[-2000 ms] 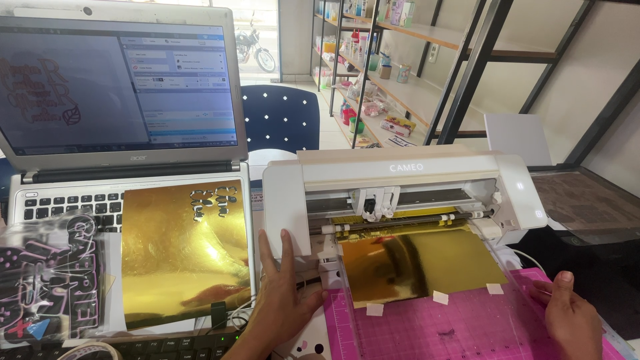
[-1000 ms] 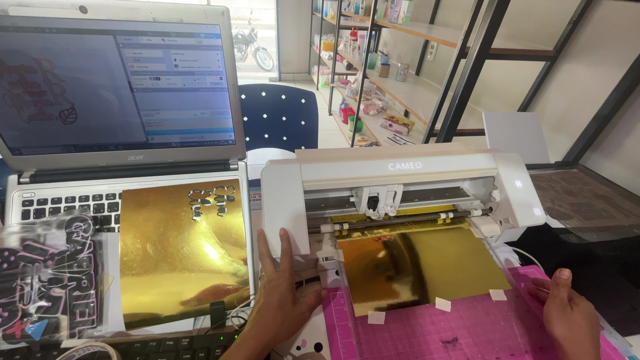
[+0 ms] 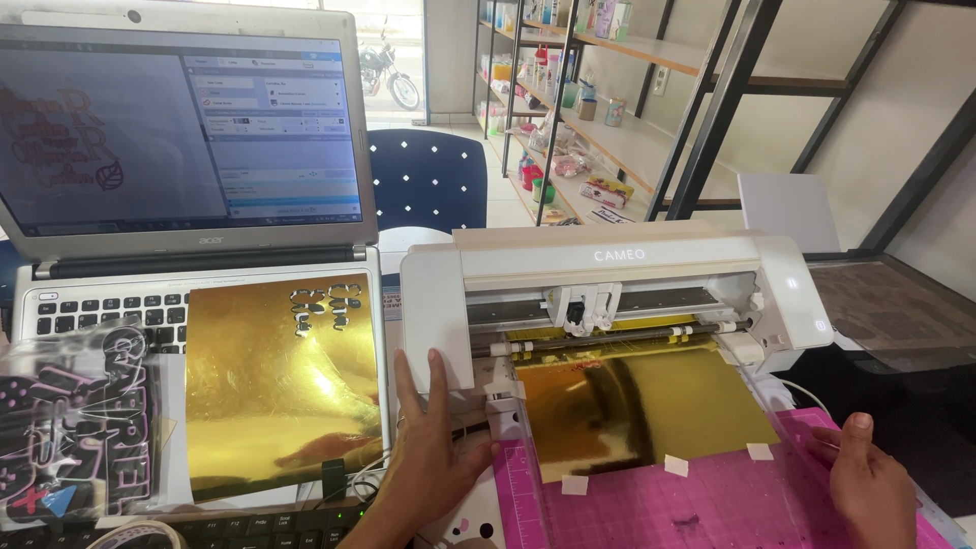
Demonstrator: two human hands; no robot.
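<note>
A white Cameo cutting machine (image 3: 610, 267) stands at centre right, its blade carriage (image 3: 583, 306) near the middle of the rail. Under its roller lies a gold metallic sheet (image 3: 694, 404), taped along its near edge to a transparent cutting mat over a pink gridded mat (image 3: 671, 503). My left hand (image 3: 427, 457) rests with spread fingertips on the machine's left front, holding nothing. At the right edge of the mats is my right hand (image 3: 869, 480), thumb up and fingers curled by the edge; whether it grips is unclear. Another gold sheet (image 3: 282, 396), with cut-out lettering, lies on the laptop keyboard.
An open Acer laptop (image 3: 183, 137) stands at left. Bagged black and pink cut-outs (image 3: 84, 427), a black keyboard (image 3: 259, 530) and a tape roll (image 3: 137, 534) lie at front left. Behind are a blue chair (image 3: 429, 179) and shelving with goods (image 3: 610, 137). A cable passes near my left hand.
The blade carriage has moved slightly relative to the machine's rail. Both hands have stayed in nearly the same places.
</note>
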